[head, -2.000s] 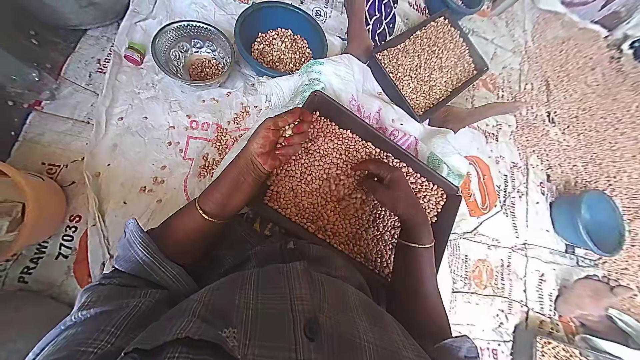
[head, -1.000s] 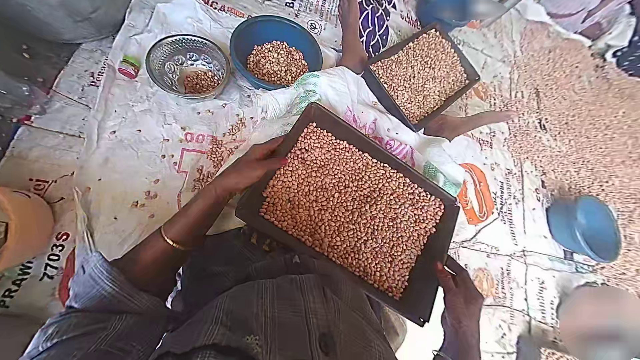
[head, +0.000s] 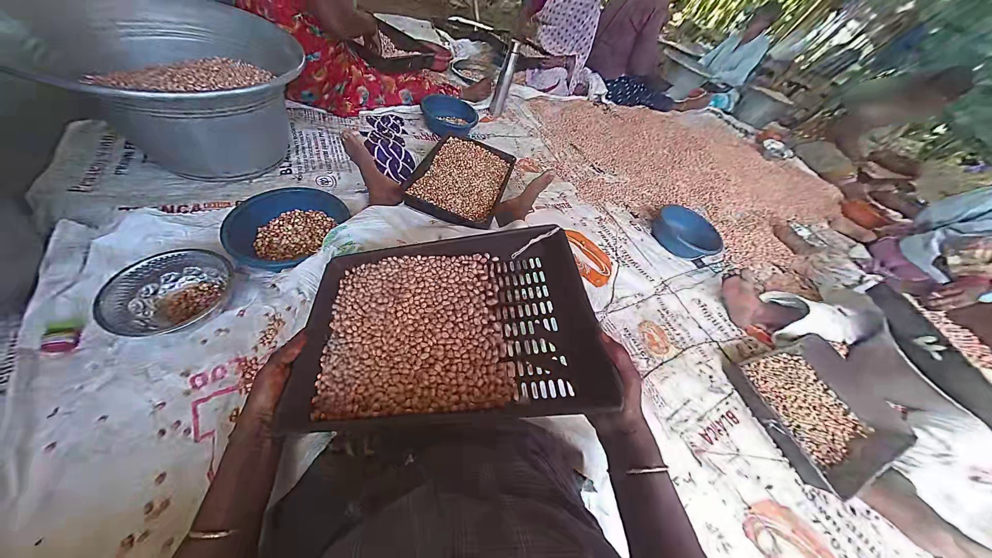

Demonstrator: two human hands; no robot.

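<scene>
A black slotted plastic tray is held over my lap between both hands. My left hand grips its left side and my right hand its right side; most fingers are hidden beneath it. Reddish-brown shelled nuts, likely peanuts, cover the tray's left and middle, while the slots show bare at its right. To the left, on the woven sacks, stand a blue bowl with nuts and a perforated metal bowl with a small heap of them.
A large metal basin of nuts stands at the upper left. Another nut tray lies beyond mine, between a person's feet. A blue tub sits beside a wide spread of nuts. Other people sit at the back and right, one near a tray.
The nuts, spread over the tray before, now lie toward its left, baring slots at the right. My hands, picking in the nuts two seconds ago, hold the tray's sides. The view has tilted up.
</scene>
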